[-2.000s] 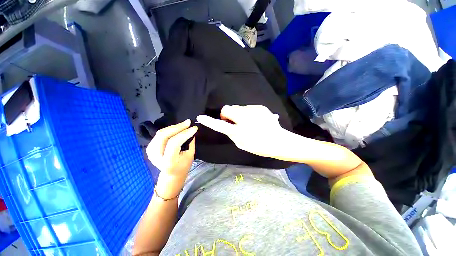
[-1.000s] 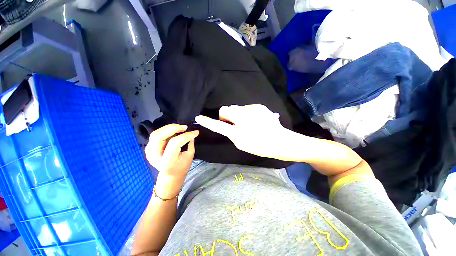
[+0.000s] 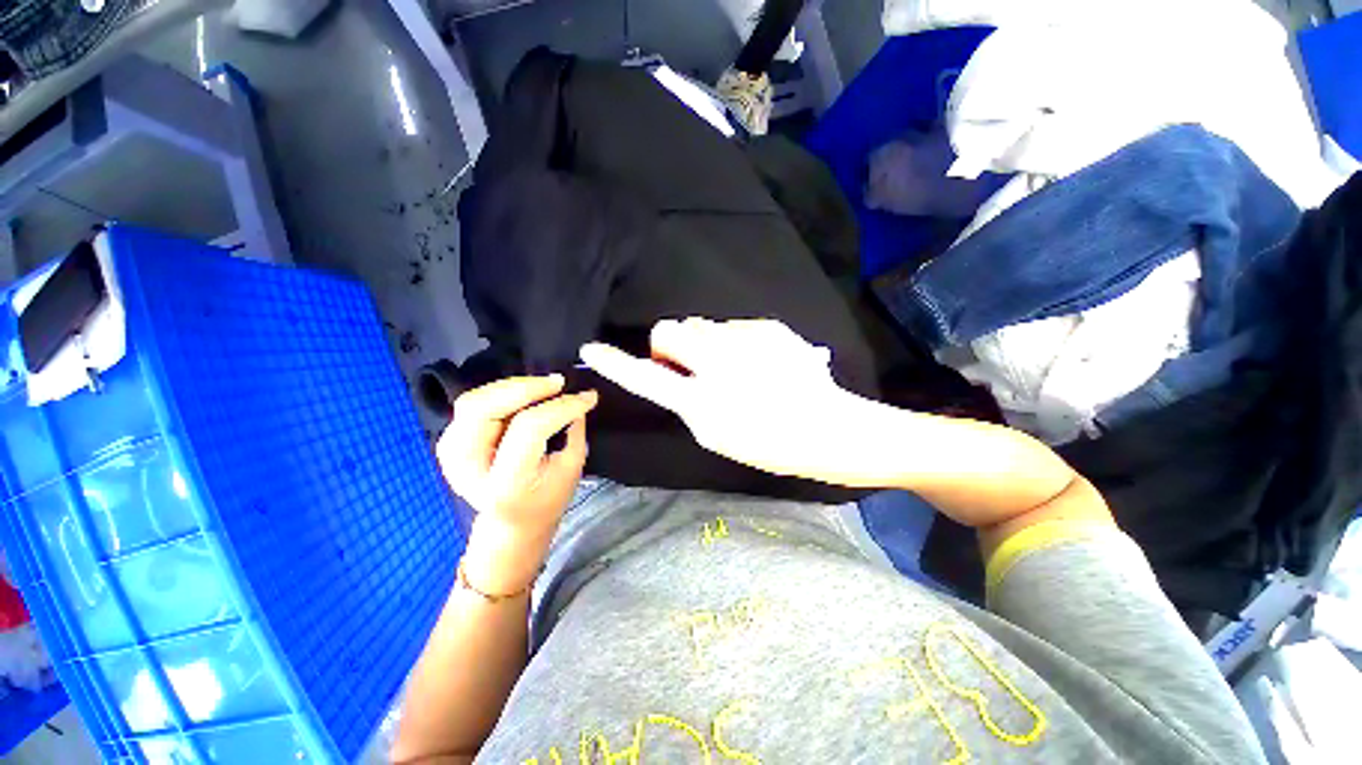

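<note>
A large black garment (image 3: 702,239) lies across my lap and spreads away from me. My left hand (image 3: 512,448) pinches a bit of the black cloth between thumb and fingers at its near left part. My right hand (image 3: 747,381) is over the garment, index finger stretched towards my left fingertips. A tiny pale tip shows at that index fingertip; what it belongs to cannot be told. The other right fingers are curled, and their undersides are hidden.
A blue plastic crate (image 3: 299,478) stands at left with a phone (image 3: 61,310) on white paper. At right are blue denim (image 3: 1090,239), white cloth (image 3: 1135,75) and dark clothes (image 3: 1225,463). A person's shoe (image 3: 745,99) shows at the top.
Both hands stay in nearly the same place, with small finger shifts. The black cloth beside my left fingertips has changed its folds a little.
</note>
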